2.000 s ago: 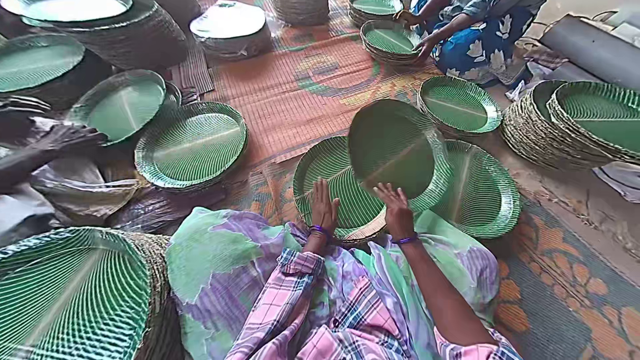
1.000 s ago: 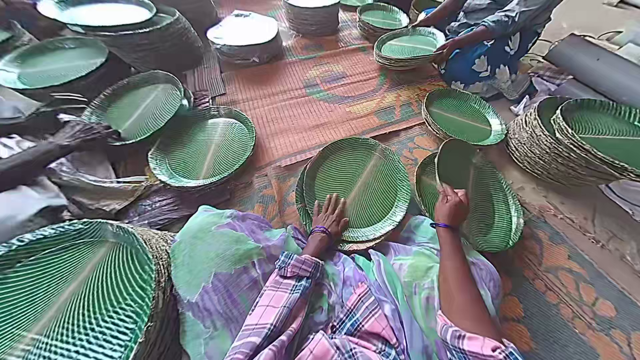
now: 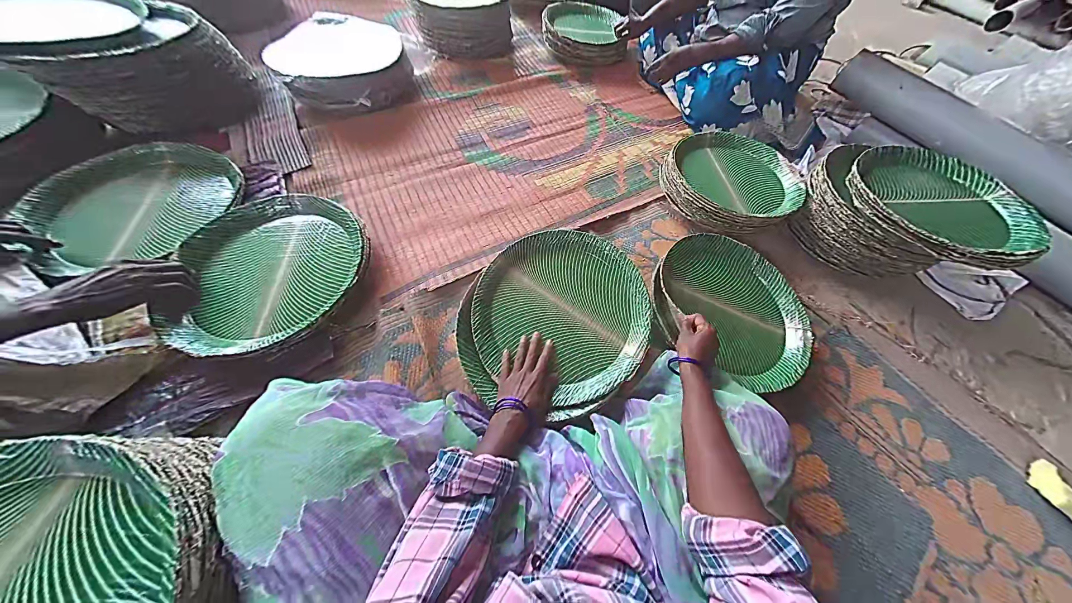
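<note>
In front of my lap lies a small pile of round green plates (image 3: 569, 310) with a leaf-like pattern, the upper one set off to the right of those beneath. My left hand (image 3: 528, 368) rests with fingers spread on the near left rim of the upper plate. My right hand (image 3: 696, 342), fingers curled in, is at the near left edge of a second green plate pile (image 3: 737, 310) and appears to pinch the rim of its top plate. Purple bangles circle both wrists.
A tall plate stack (image 3: 188, 511) stands at my left knee. A co-worker's hand (image 3: 159, 289) touches a plate pile (image 3: 272, 280) on the left. More plate stacks (image 3: 741, 180) stand right, beside grey rolls (image 3: 946, 126). Another person sits at the far edge of the woven mat (image 3: 394, 167).
Two seconds ago a plate stood tilted above the middle pile near my right hand; a plate now lies flat on that pile. My right hand has moved right to the other pile.
</note>
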